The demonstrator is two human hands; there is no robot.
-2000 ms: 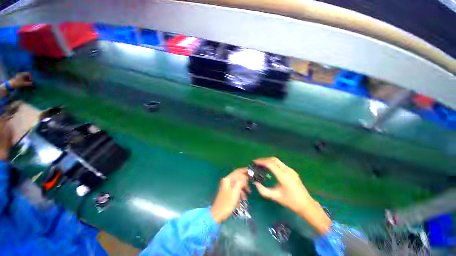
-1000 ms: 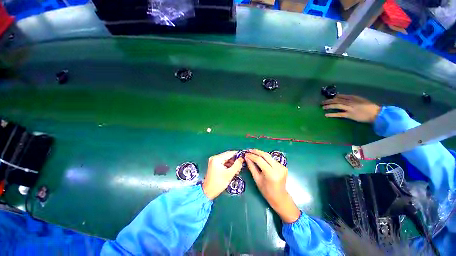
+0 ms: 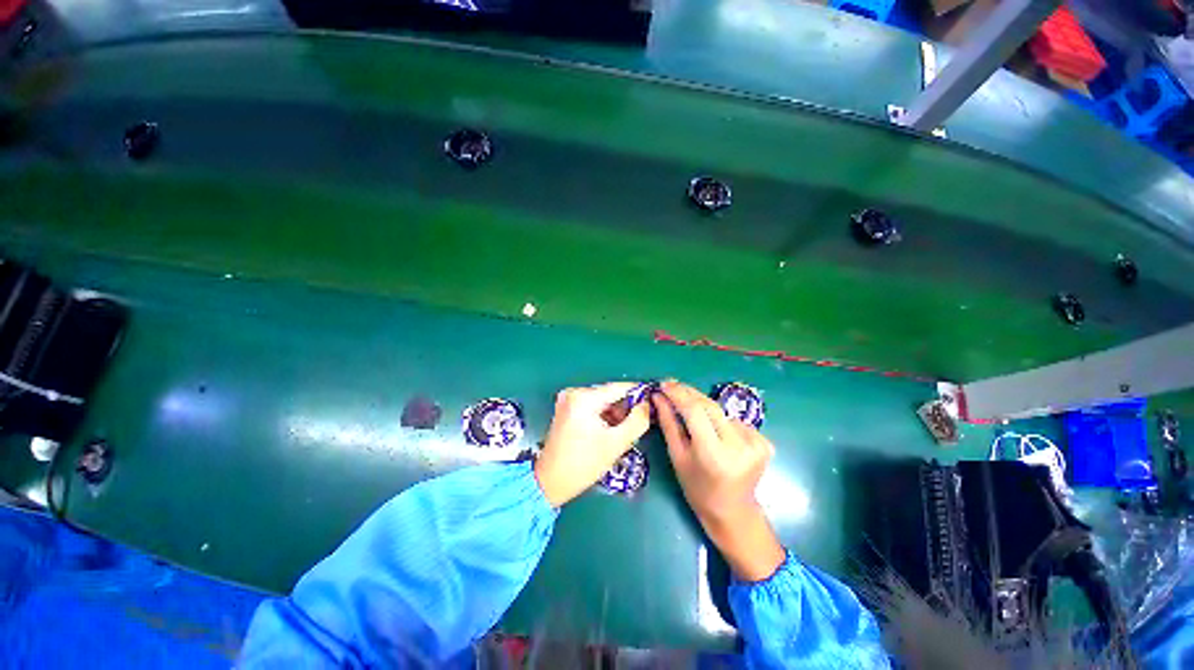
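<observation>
My left hand [image 3: 585, 439] holds a small dark speaker driver [image 3: 638, 397] tilted between thumb and fingers, just above the green bench. My right hand [image 3: 711, 452] has its fingertips pinched at the driver's right edge; whether they hold a tiny part cannot be seen. Three black-and-silver drivers lie on the bench: one left of my hands [image 3: 494, 423], one just below them [image 3: 625, 471], partly covered, and one behind my right hand [image 3: 740, 405].
The green conveyor belt [image 3: 393, 249] beyond carries several spaced discs. A red cord [image 3: 786, 357] lies along its edge. A pale post [image 3: 1087, 373] and black ribbed box [image 3: 976, 524] stand right, near a blue packet [image 3: 1110, 445]. Another black box [image 3: 53, 347] is at left.
The other person's hand and blue sleeve at the right have left the view. The view has shifted slightly. My hands still hold the driver in much the same pose.
</observation>
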